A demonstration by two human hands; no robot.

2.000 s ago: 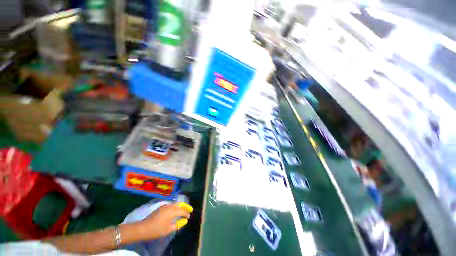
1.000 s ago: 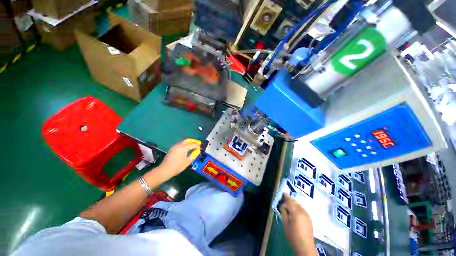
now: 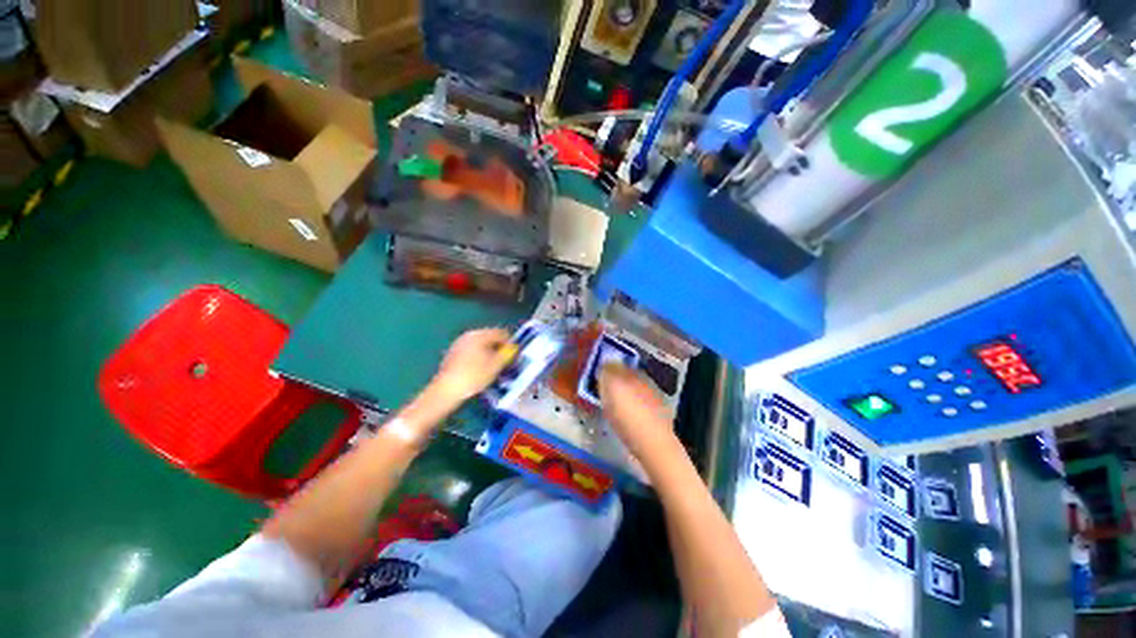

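My left hand [image 3: 476,361] is at the left edge of the press bed [image 3: 543,406] and holds a panel [image 3: 533,358], tilted and blurred. My right hand [image 3: 630,396] is over the bed with its fingers on a second panel [image 3: 607,369], at the orange-brown fixture [image 3: 573,364]. The fingertips hide part of that panel, so I cannot tell whether it lies fully in the fixture. The hot press head is above and behind it, mostly hidden under the blue housing [image 3: 710,268].
A temperature controller [image 3: 972,361] overhangs on the right. Below it, panels [image 3: 782,471] lie in rows on a white sheet [image 3: 810,548]. A second press fixture [image 3: 461,187] stands on the green side table [image 3: 355,330]. A red stool [image 3: 187,361] and an open carton [image 3: 280,162] are left.
My left hand has moved right and now holds a panel. My right hand has moved from beside the white sheet to the fixture. The fixture's panel was flat and uncovered before.
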